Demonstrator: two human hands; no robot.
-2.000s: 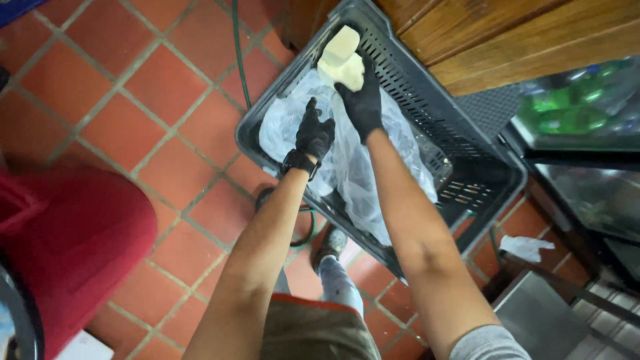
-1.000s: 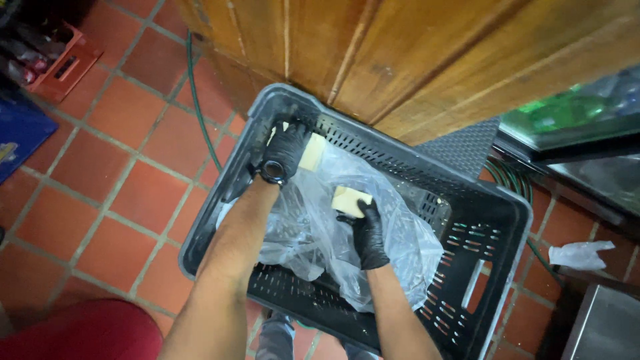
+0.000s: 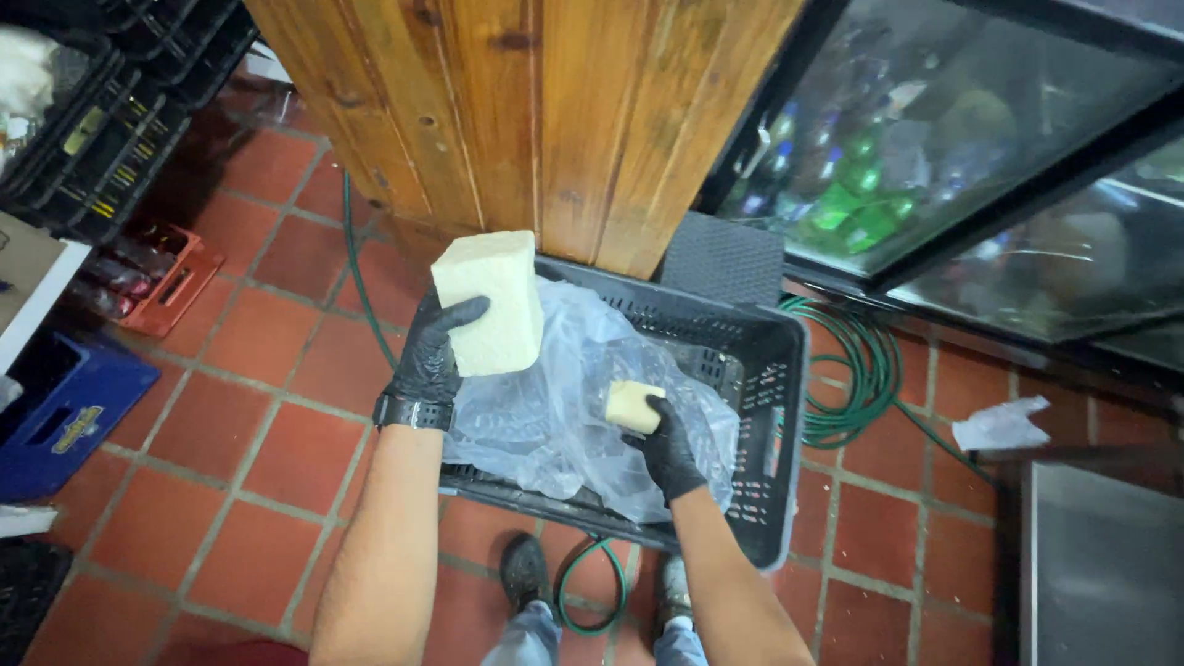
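Note:
My left hand (image 3: 430, 347), in a black glove with a watch at the wrist, grips a large pale block, apparently cheese (image 3: 492, 301), raised over the left end of a black plastic crate (image 3: 794, 444). In my right hand (image 3: 668, 444), also gloved in black, is a smaller pale piece (image 3: 635, 407), held above the crumpled clear plastic bag (image 3: 573, 370). The bag lies inside the crate. Fingers of both hands are partly hidden behind the pieces they hold.
A wooden panelled wall (image 3: 555, 120) rises behind the crate. Right of it lie a coiled green hose (image 3: 856, 379) and white plastic scrap (image 3: 1001, 424), below a glass-door fridge (image 3: 860, 185). Blue (image 3: 79, 407) and red crates (image 3: 176, 287) stand left. A hose loop (image 3: 592, 587) lies between my feet.
My left hand has come up out of the crate with the large block, which lay low in it a second ago. My right hand still holds the small piece. The view has shifted.

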